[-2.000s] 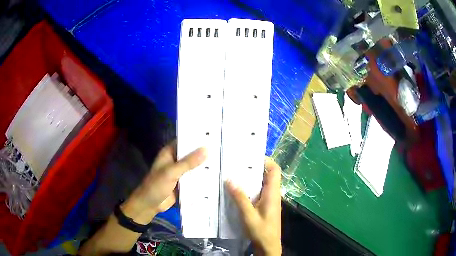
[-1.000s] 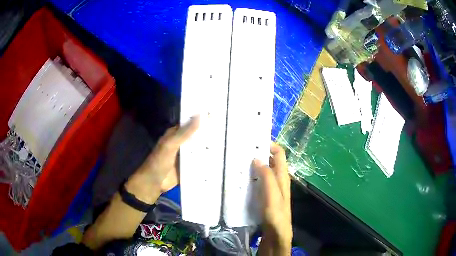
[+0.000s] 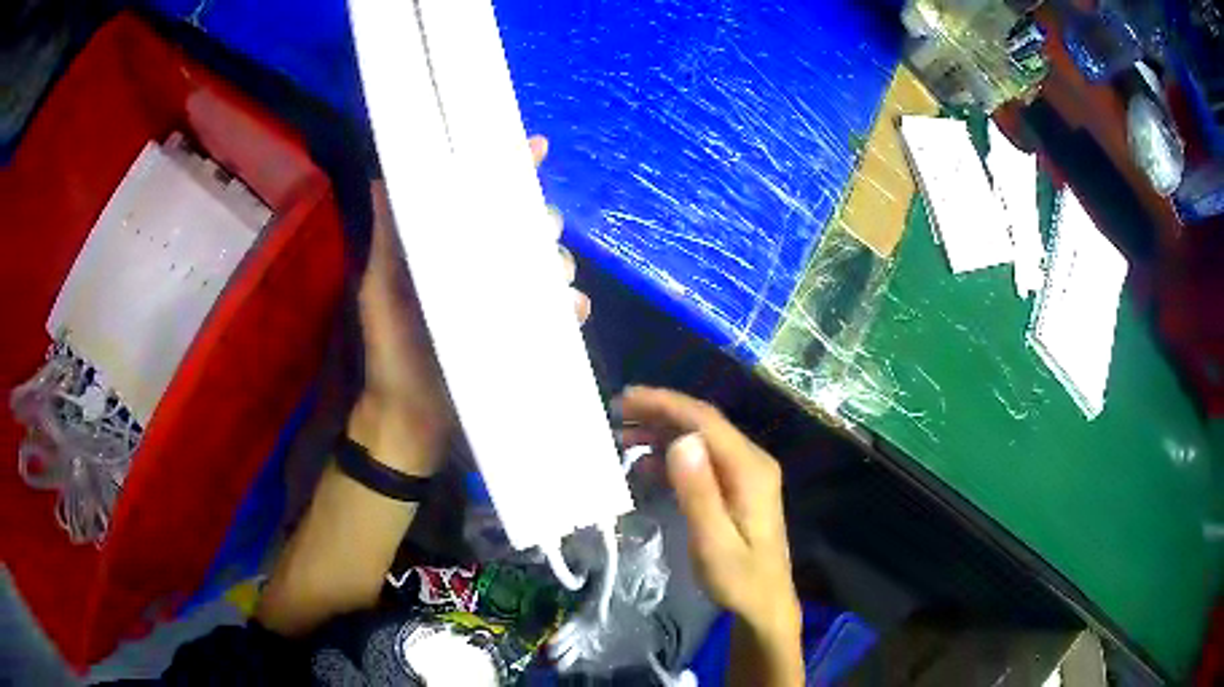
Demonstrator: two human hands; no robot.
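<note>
The pair of white power strips [image 3: 490,295] is tilted, its top end cut off by the upper picture edge. A plain face with a thin seam near the top shows; no slots are visible. My left hand [image 3: 403,336] grips the strips from the left and beneath, its fingertips showing past their right edge. My right hand [image 3: 725,510] is beside their lower right end, fingers apart and holding nothing that I can see. White cords [image 3: 604,577] leave the lower end and hang coiled in clear plastic.
A red tote [image 3: 269,349] on the left holds stacked white strips [image 3: 155,269] and coiled cords. The blue sheeting [image 3: 698,148] meets green matting [image 3: 966,389] on the right. A spiral notebook [image 3: 1081,302] and a white pad [image 3: 956,195] lie on the green matting.
The strips have turned over from the dotted, slotted face to a plain one, and tilted with their top to the left. My right hand has let go of them and moved lower.
</note>
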